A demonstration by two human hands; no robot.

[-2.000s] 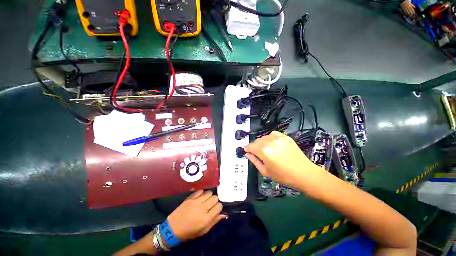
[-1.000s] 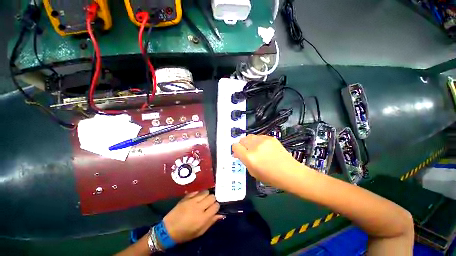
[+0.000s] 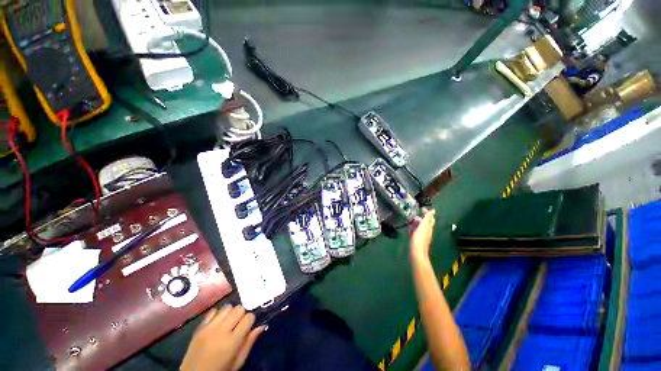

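The white power strip (image 3: 243, 243) has several black plugs (image 3: 244, 209) in it. Open grey adapter units with bare circuitry (image 3: 335, 217) lie side by side right of it. Another unit (image 3: 393, 192) lies at the right end of this row, tilted. My right hand (image 3: 422, 235) is at this unit's near end; its fingertips are close together, and whether they grip it is unclear. My left hand (image 3: 221, 337) rests at the bench edge by the strip's near end, fingers bent, holding nothing visible. The dark-red test panel (image 3: 145, 290) is left of the strip.
Two multimeters (image 3: 58, 69) stand on the green shelf (image 3: 138, 119). A blue pen (image 3: 109, 268) and paper (image 3: 51, 275) lie on the red panel. A separate adapter (image 3: 384, 138) with cord lies farther back. Blue crates (image 3: 572, 297) and dark green boards (image 3: 533, 224) are at right.
The view has swung to the right. My right hand has left the strip and moved to the rightmost adapter of the row. A fourth plug now shows uncovered in the strip. My left hand stays near the strip's end.
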